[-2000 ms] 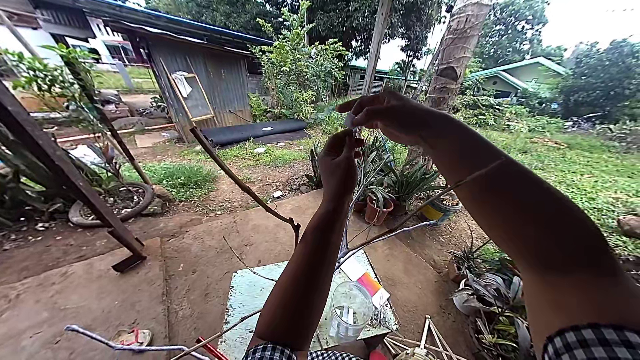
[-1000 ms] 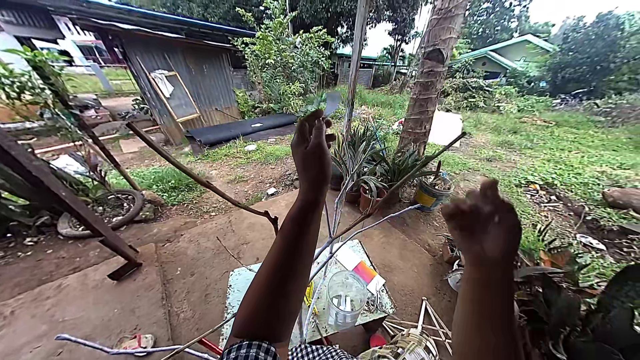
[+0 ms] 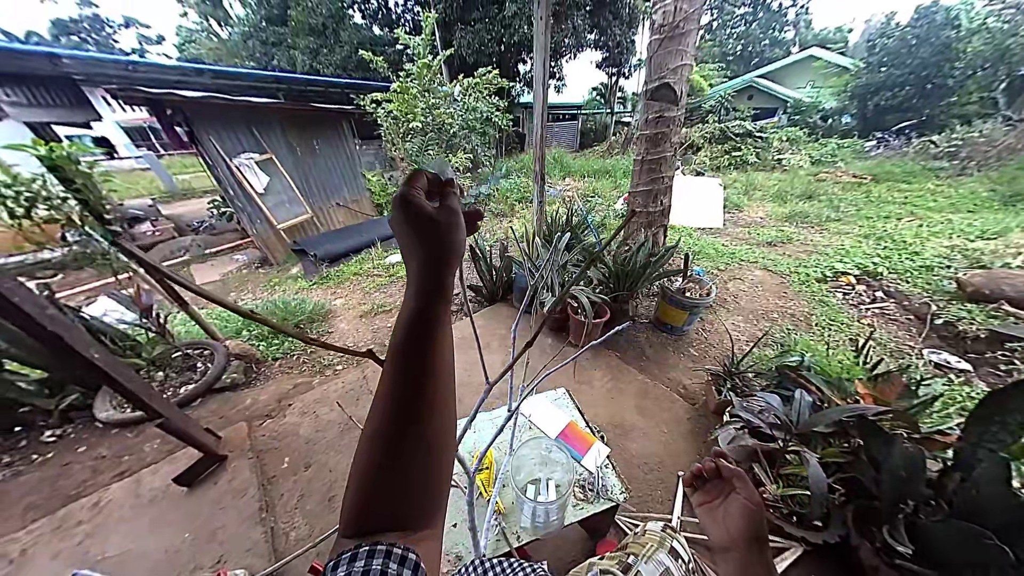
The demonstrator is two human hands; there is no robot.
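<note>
My left hand (image 3: 432, 216) is raised at the upper middle, its fingers closed on a small translucent piece (image 3: 441, 168) that looks like plastic. Low at the right is my right hand (image 3: 726, 500), fingers loosely curled, with nothing visible in it. Between my arms stand bare branches (image 3: 520, 364), partly painted pale, rising in front of a small worn table (image 3: 470, 524). On that table are a clear plastic container (image 3: 542, 488) with white pieces inside, a yellow packet (image 3: 486, 478) and a white card with a colored end (image 3: 564, 430).
Potted plants (image 3: 588, 320) and a paint bucket (image 3: 684, 304) stand beyond the table near a tree trunk (image 3: 656, 120). A slanted metal post (image 3: 112, 368) and a tire (image 3: 192, 376) are at left. Leafy plants (image 3: 800, 448) grow at right. Thin sticks lie beside my right hand.
My right hand was up beside my left hand two seconds ago; it has come away and dropped low to the right. My left hand stays raised with the translucent piece.
</note>
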